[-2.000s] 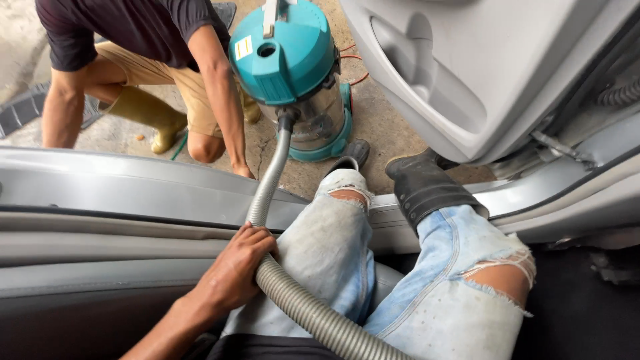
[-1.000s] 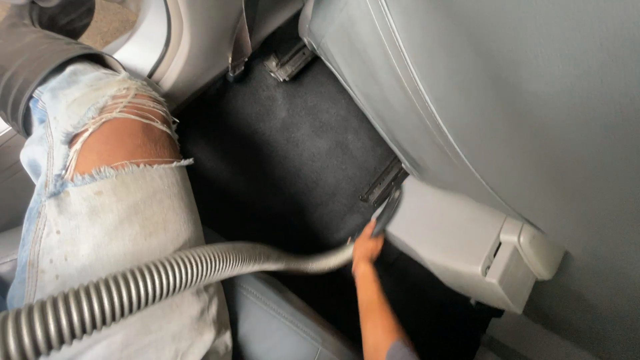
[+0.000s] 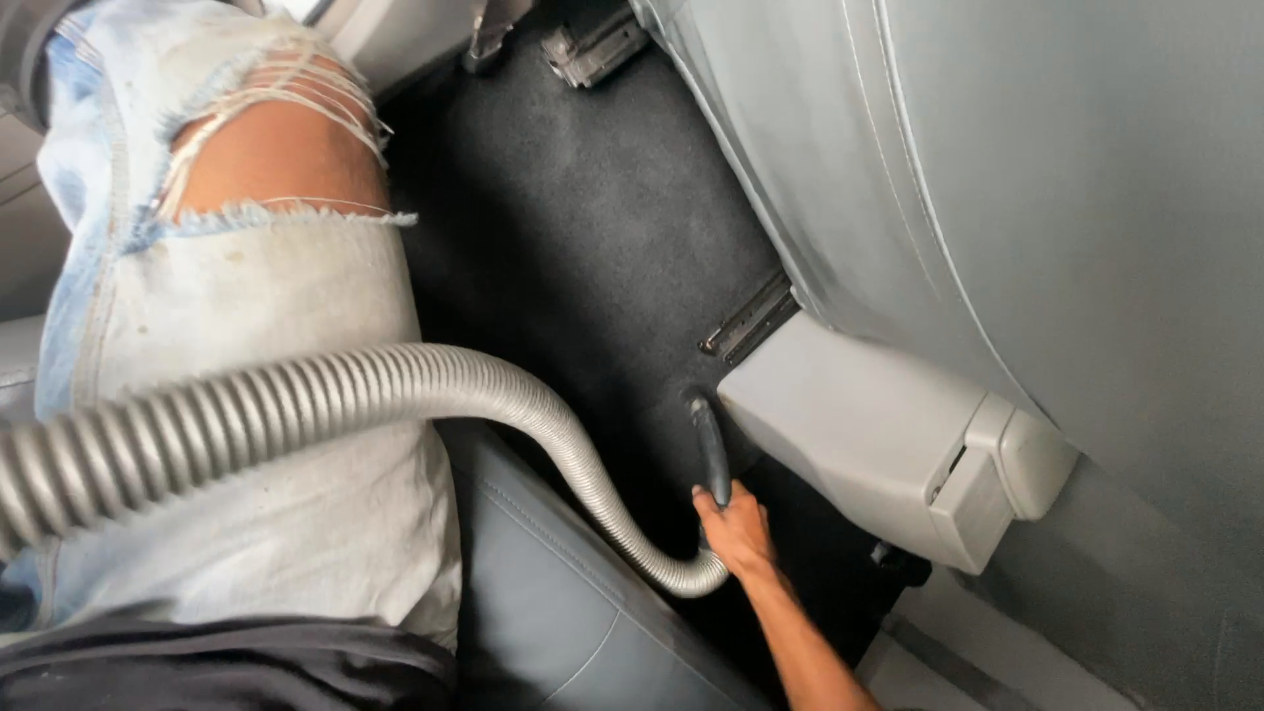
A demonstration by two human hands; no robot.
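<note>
My right hand (image 3: 733,528) is closed around the dark curved nozzle (image 3: 713,449) of a vacuum cleaner. The nozzle's far end is at the black floor carpet (image 3: 612,207), beside the grey centre console (image 3: 839,425). From under my hand the ribbed grey vacuum hose (image 3: 385,380) bends up and runs left across my leg, which is in ripped light jeans (image 3: 267,296), and out at the left edge. My left hand is out of view.
A grey front seat's back (image 3: 1066,197) rises at the right. Metal seat rails (image 3: 750,321) show on the floor at its edge. The edge of a dark grey seat cushion (image 3: 563,592) is below the hose.
The view has swung from the door opening, a teal vacuum cleaner and another person to the car floor. Since one second ago, my right hand has moved the nozzle off the console's side onto the carpet.
</note>
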